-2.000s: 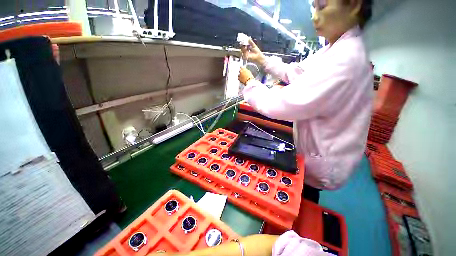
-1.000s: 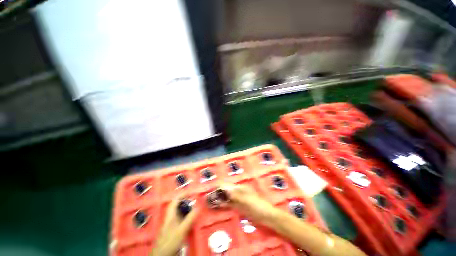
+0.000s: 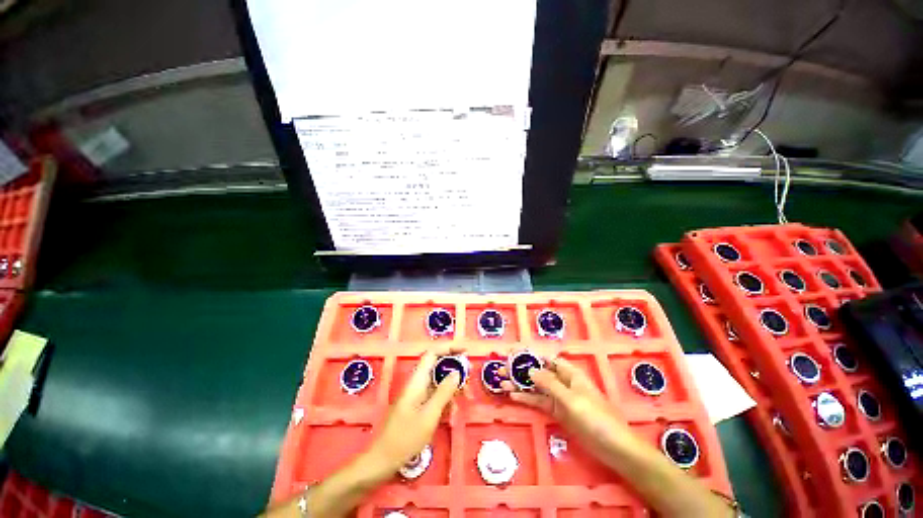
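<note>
An orange-red compartment tray [image 3: 326,349] lies in front of me with round, black-faced watch heads in its pockets, such as one at the back right [image 3: 630,320]. My left hand [image 3: 417,410] holds a watch head [image 3: 450,371], face up, above the second row. My right hand [image 3: 569,393] holds another watch head [image 3: 525,369], face up. A third watch head [image 3: 494,375] lies in the pocket between them. A white-silver unit [image 3: 497,461] sits in a nearer pocket. My left forearm partly covers the tray's nearer left part.
Stacked orange-red trays [image 3: 708,265] with watch heads stand at right, a black flat case [image 3: 891,334] on them. A white slip [image 3: 717,386] lies between. Behind stands a black board with white sheets [image 3: 415,182]. A side tray [image 3: 30,228] and yellow note [image 3: 20,372] are at left.
The view has turned from the neighbouring worker and right stack to the front tray. My hands, blurred over it a second ago, now each clearly hold a watch head close together.
</note>
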